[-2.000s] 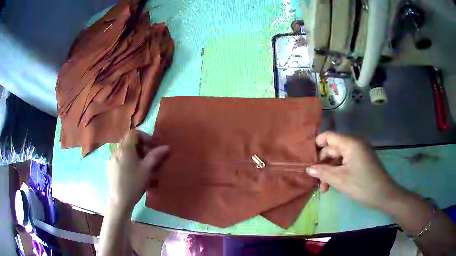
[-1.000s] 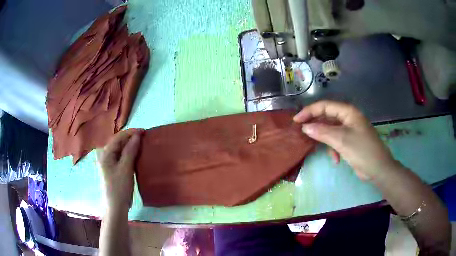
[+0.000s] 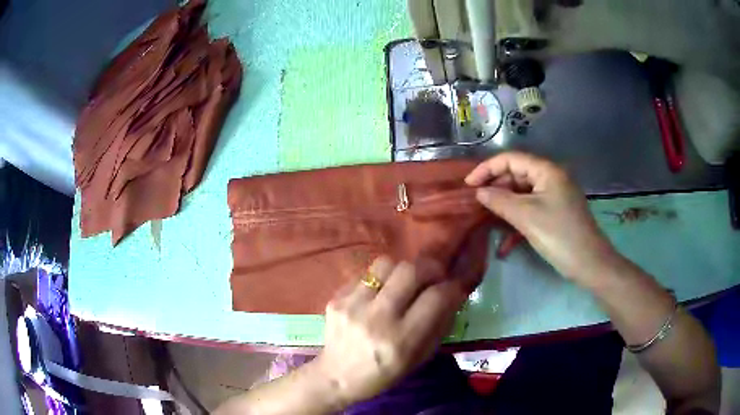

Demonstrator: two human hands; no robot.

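Note:
A rust-brown fabric piece (image 3: 300, 243) lies folded in front of the sewing machine, with a seam line along its length. A small gold-coloured metal piece, like a zipper pull, (image 3: 402, 198) lies on its upper right part. My right hand (image 3: 531, 207) pinches the fabric's upper right corner between thumb and fingertips. My left hand (image 3: 389, 320) lies over the lower middle of the fabric, back up, a ring on one finger. Its fingertips are partly hidden, so its hold cannot be told. The needle plate (image 3: 483, 113) is just beyond the fabric.
A fanned stack of rust-brown pieces (image 3: 146, 130) lies at the table's left. Red-handled snips (image 3: 670, 134) lie on the grey machine bed (image 3: 600, 121). The machine head (image 3: 479, 36) stands at the top. Loose threads (image 3: 641, 214) lie on the table at right.
The fabric has been folded over, and its seam line now shows along the upper part. My left hand has moved from the left edge to the lower middle. My right hand stays at the right corner.

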